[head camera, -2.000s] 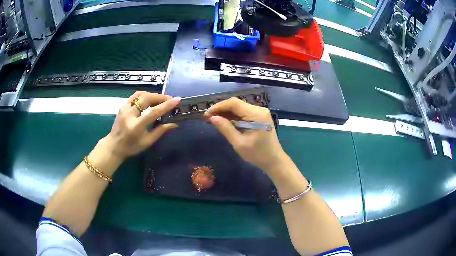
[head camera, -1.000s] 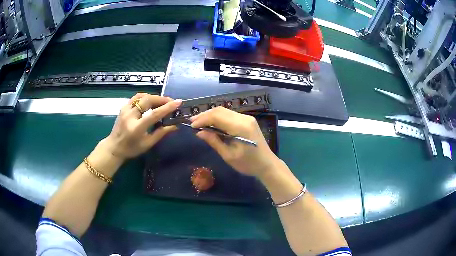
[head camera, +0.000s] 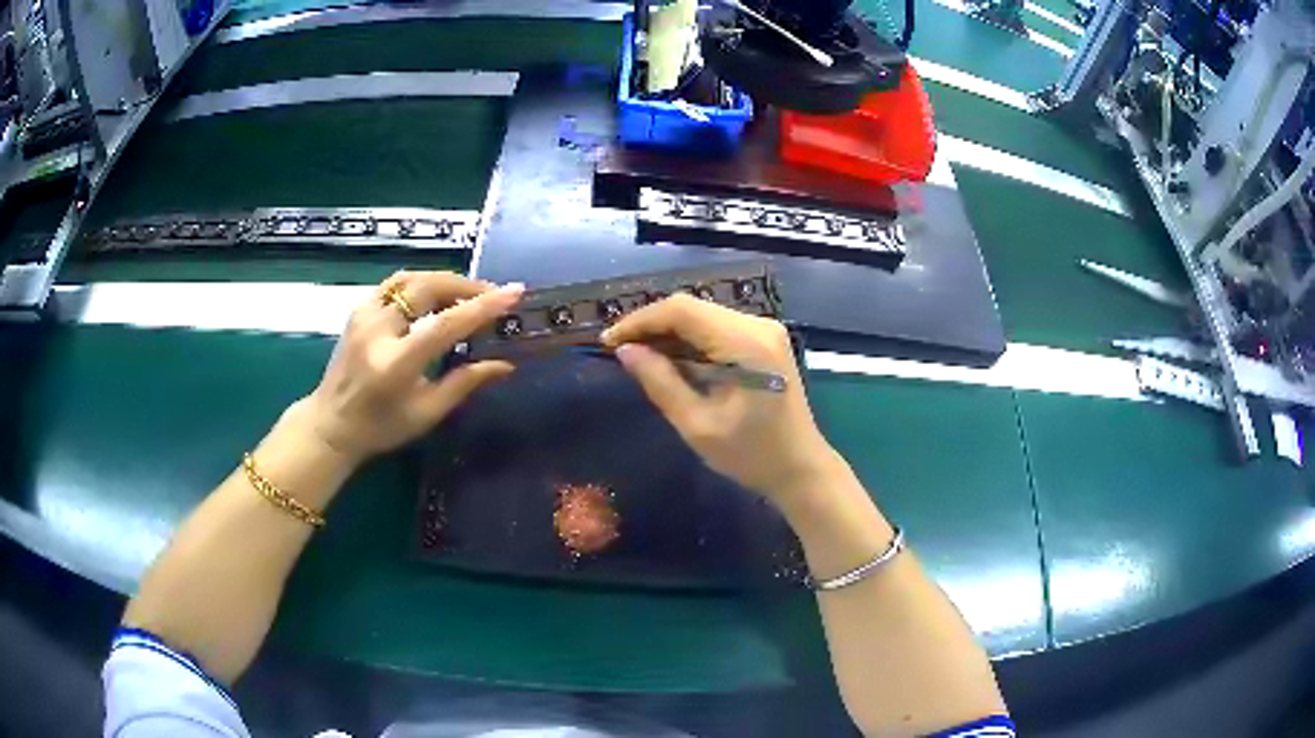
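My left hand (head camera: 397, 361) grips the left end of a grey strip carrier (head camera: 555, 320) between thumb and fingers, above the back of the black parts tray (head camera: 490, 490). A row of small round dark parts shows in the carrier. My right hand (head camera: 721, 382) holds thin metal tweezers (head camera: 750, 378), with the fingertips at the carrier's lower edge near its middle. The hand covers part of the carrier, and the tweezer tips are too small to make out. A pile of copper-coloured parts (head camera: 586, 519) lies in the tray.
Beyond the carrier is a dark platform (head camera: 548, 216) with another strip carrier (head camera: 772, 219) on a raised block. Behind stand a blue bin (head camera: 678, 123), a red bin (head camera: 865, 137) and a black microscope base (head camera: 808, 72). More carriers (head camera: 361, 225) lie on the green surface at left.
My right hand with the tweezers moved left along the carrier, then back right toward its middle. My left hand has stayed on the carrier's left end.
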